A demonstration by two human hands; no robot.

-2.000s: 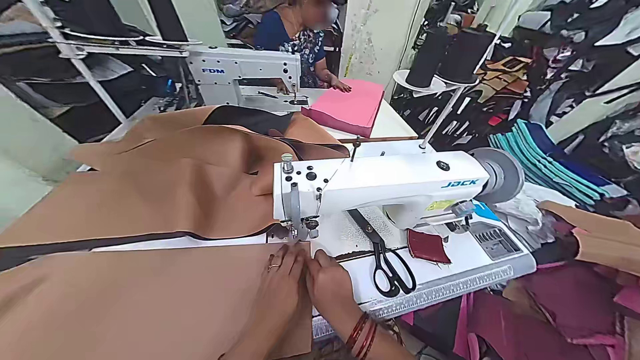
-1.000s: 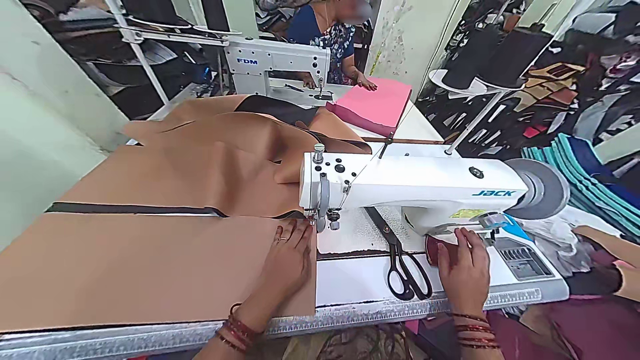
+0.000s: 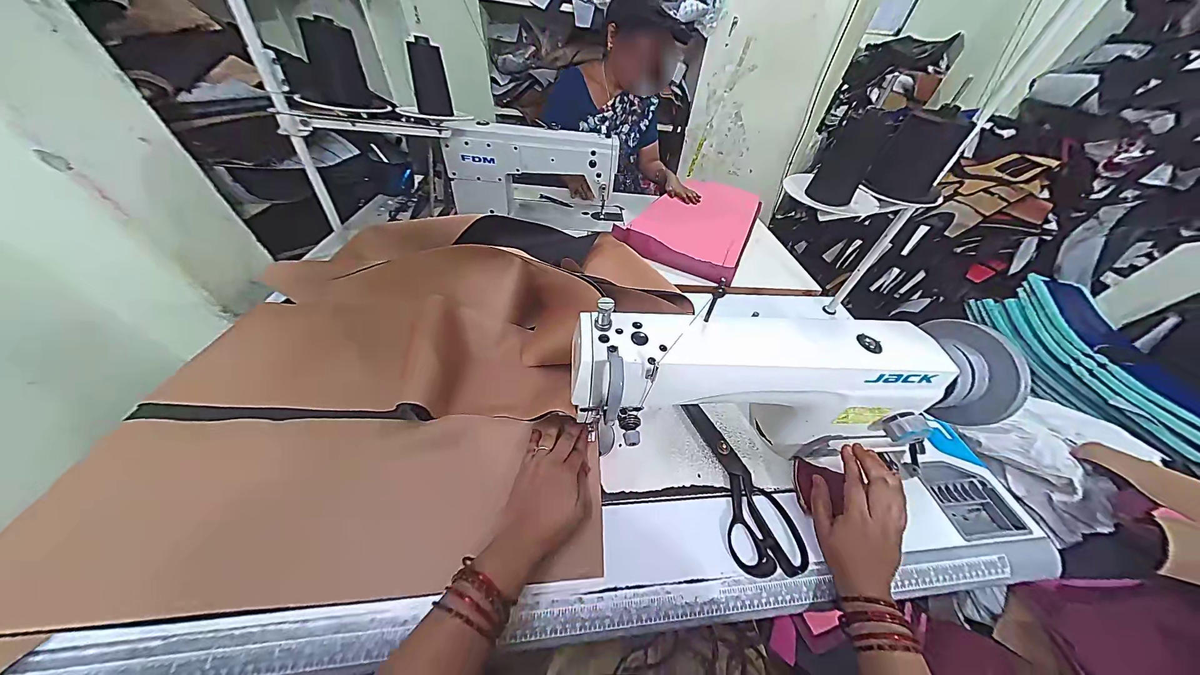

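My left hand lies flat, palm down, on a large tan sheet of material, its fingertips close to the needle area of the white Jack sewing machine. Below the machine's arm, near the stitch lever, my right hand rests with fingers spread over a small maroon piece; whether it grips the piece is not clear. Between my hands, black-handled scissors lie on the white machine bed. More tan material with a dark strip is heaped behind the needle. Red bangles circle both wrists.
Across from me, a co-worker sits by an FDM sewing machine, one hand on a pink stack. Black thread cones stand behind my machine. Teal and navy pieces are piled at right. A printed ruler runs along the front edge.
My right hand has moved from beside my left hand at the needle to the maroon piece at right. My left hand stays on the tan sheet. The view has shifted.
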